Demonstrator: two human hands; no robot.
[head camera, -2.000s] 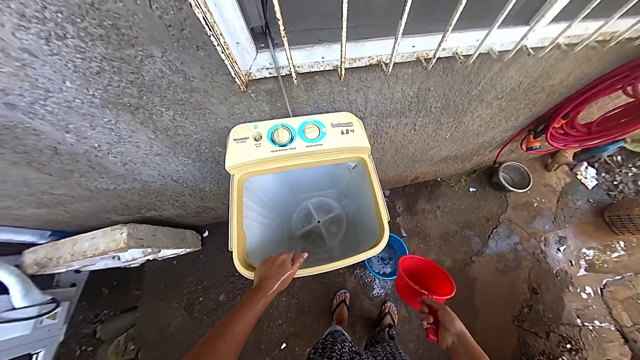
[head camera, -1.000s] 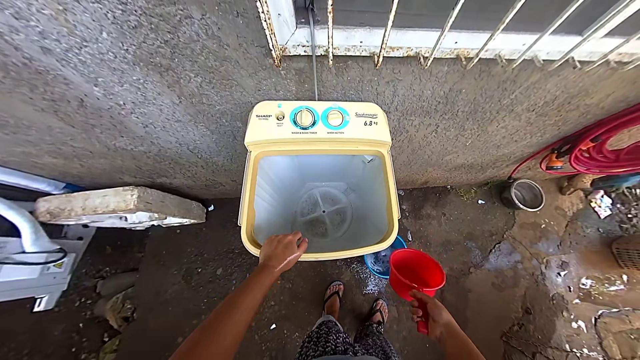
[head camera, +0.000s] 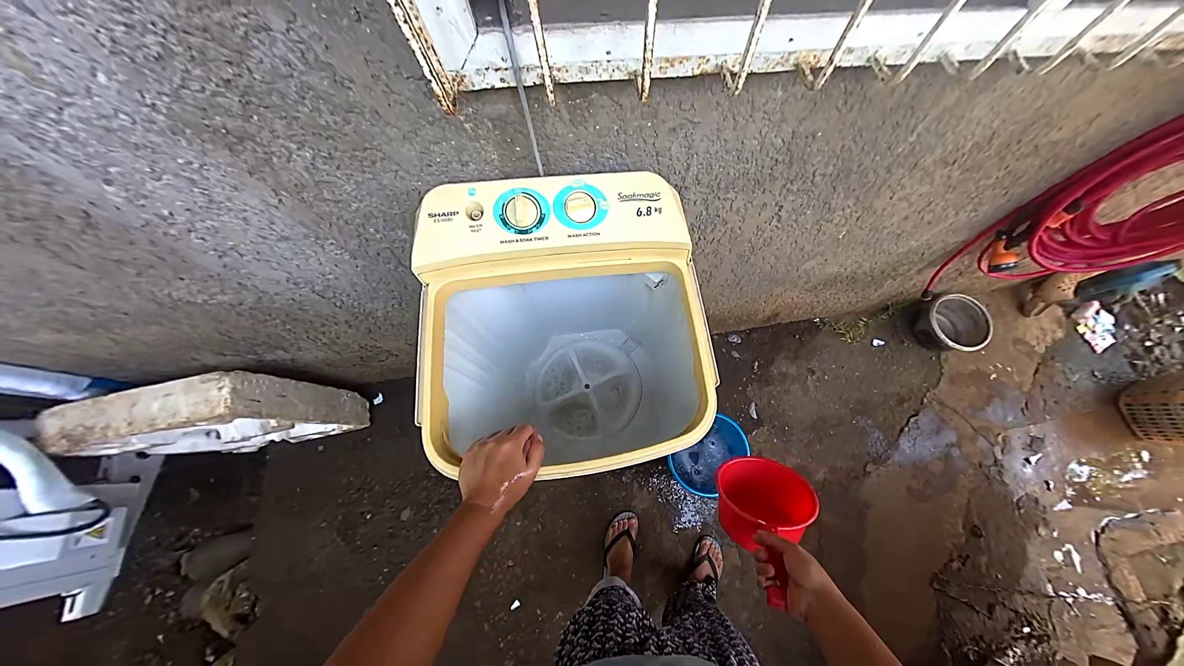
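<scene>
A cream Sharp washing machine (head camera: 555, 254) stands against the wall with its tub uncovered. The round pulsator (head camera: 588, 387) shows at the bottom of the pale tub. My left hand (head camera: 500, 465), with wet-looking suds at the wrist, is at the tub's front rim; its fingers are curled, and whether they grip the rim is unclear. My right hand (head camera: 792, 575) grips the handle of a red plastic dipper (head camera: 767, 495), to the right of the machine's front corner. Partly under the machine's front right corner is a blue basin (head camera: 735, 436) with suds in it.
A concrete slab (head camera: 203, 408) lies at left, above a white appliance part (head camera: 46, 536). At right are a grey bucket (head camera: 959, 323), a coiled red hose (head camera: 1073, 236) and a woven basket (head camera: 1152, 410). Rusty window bars (head camera: 647, 46) jut above. The ground is wet and uneven.
My left hand has curled its fingers, which were more spread at the tub's front edge. My right hand keeps hold of the red dipper.
</scene>
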